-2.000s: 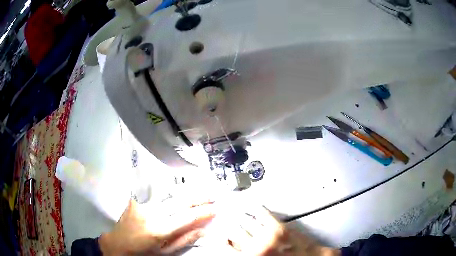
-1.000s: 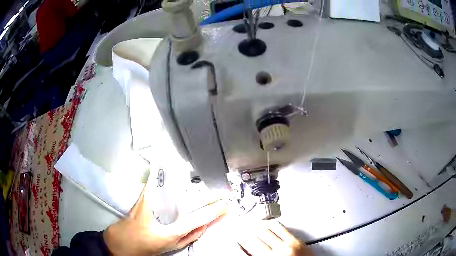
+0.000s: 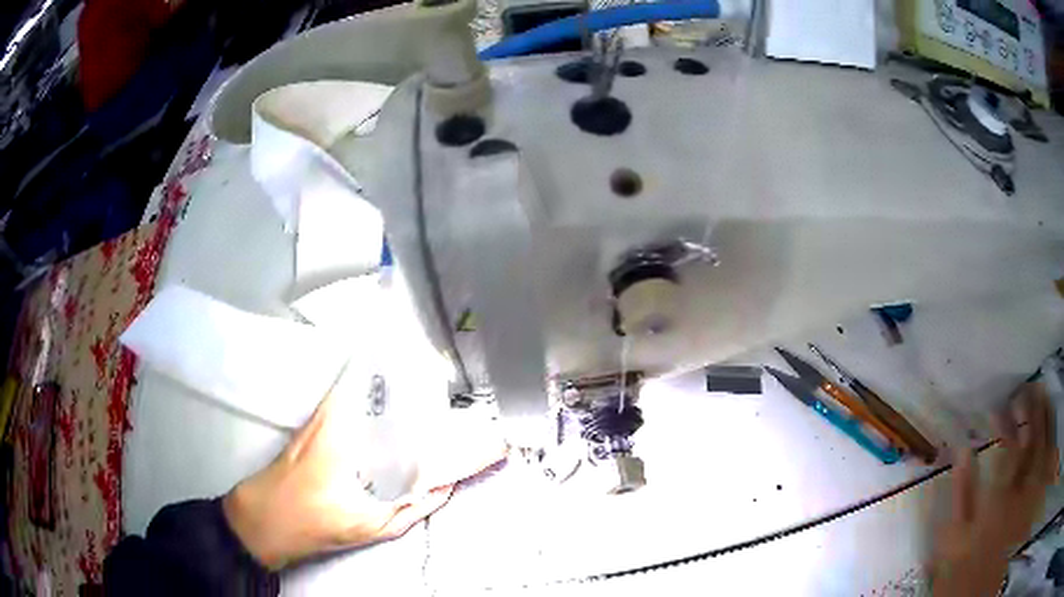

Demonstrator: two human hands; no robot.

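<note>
A white fabric piece (image 3: 222, 350) lies left of the needle, one end sticking out beyond my left hand (image 3: 333, 478). My left hand rests flat on it, fingers pointing to the presser foot (image 3: 618, 437); glare washes out the cloth under the fingers. More white fabric (image 3: 321, 198) hangs in a folded strip behind the machine head. My right hand (image 3: 992, 490) is away at the right end of the table, blurred, with fingers apart; no object shows in it.
The sewing machine head (image 3: 747, 175) fills the upper middle. Blue snips (image 3: 846, 422), an orange-brown tool (image 3: 875, 414) and a dark rectangle (image 3: 734, 379) lie right of the needle. A small blue tool (image 3: 894, 315) is near the arm. A patterned board (image 3: 93, 350) is at left.
My right hand has left the presser foot area and moved far right. My left hand stays on the fabric. More folded white strip shows behind the head, and the view has shifted.
</note>
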